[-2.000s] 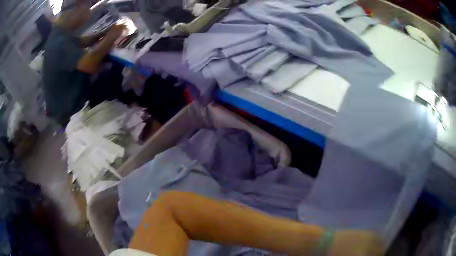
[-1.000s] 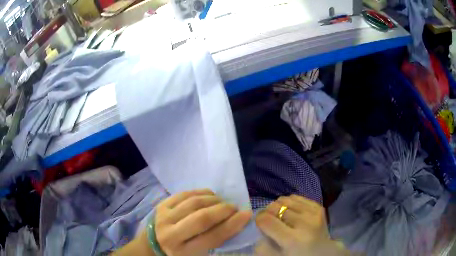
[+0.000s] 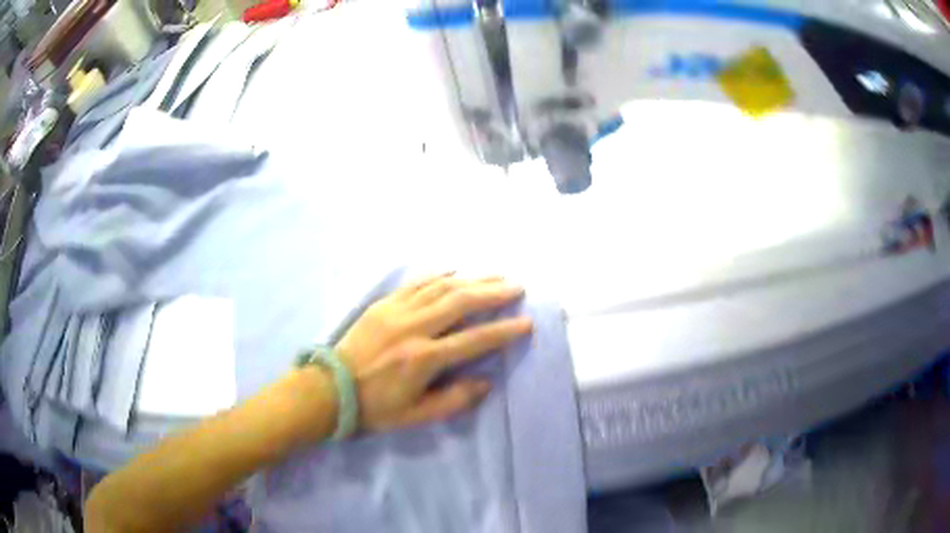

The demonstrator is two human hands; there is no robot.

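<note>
My left hand [image 3: 432, 349], with a green bangle at the wrist, lies palm down, fingers spread, on the blue-grey garment panel [image 3: 417, 479]. The panel's folded band [image 3: 544, 416] runs down its right edge, just right of my fingertips, and the panel hangs over the table's front edge. The white sewing machine head [image 3: 667, 73] stands beyond my hand. The presser foot area [image 3: 507, 165] is washed out by bright light. A stubby grey cylinder [image 3: 569, 158] hangs beside it. My right hand is not in the picture.
A cut-panel stack [image 3: 94, 354] and crumpled blue-grey cloth [image 3: 156, 208] lie at the table's left. A printed ruler tape [image 3: 688, 406] runs along the front edge. A small dark and red tool [image 3: 909, 231] lies at right. A cloth bundle [image 3: 745, 474] shows below the table.
The view has moved closer to the machine. My left hand has gone from the panel's lower end in my lap up to the tabletop, flat on the panel. My right hand has left the picture.
</note>
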